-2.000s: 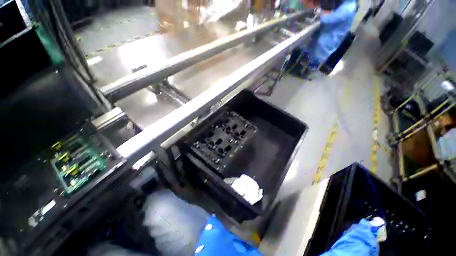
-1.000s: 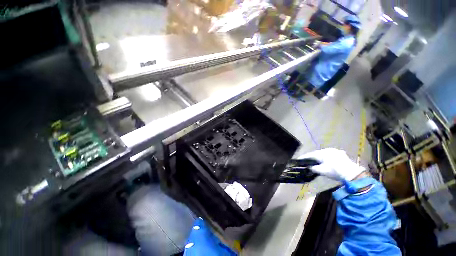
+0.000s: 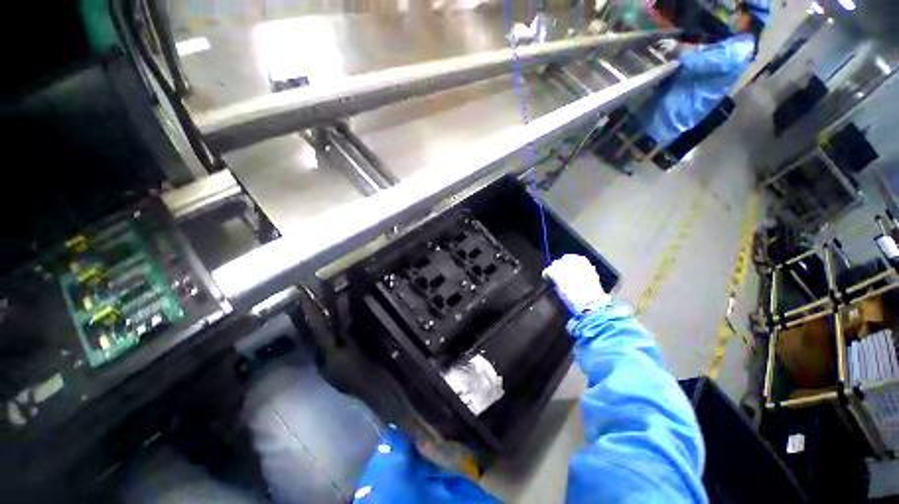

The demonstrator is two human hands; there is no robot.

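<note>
My right hand (image 3: 577, 283), in a white glove, is at the right side of a black bin (image 3: 591, 258) beside the conveyor. Its fingers are closed on the upper end of a dark plate, seemingly a black pallet (image 3: 508, 320), whose thin edge slants down-left inside the bin. Most of that plate blends into the dark bin. Another black pallet with cutouts (image 3: 449, 279) lies at the bin's left side. A crumpled white item (image 3: 475, 384) is at the near end. My left hand is not in view; blue smock fabric shows at the bottom.
A green populated board (image 3: 123, 290) sits in a black pallet at left. Silver conveyor rails (image 3: 434, 197) run to the upper right, where a person in a blue smock (image 3: 705, 89) stands. A second black bin (image 3: 729, 443) is at lower right, with a shelf rack (image 3: 828, 305) beyond. A blue cord hangs near my glove.
My right hand came up from the lower-right bin with dark plates, crossed left and is now at the bin by the conveyor. The view has shifted slightly.
</note>
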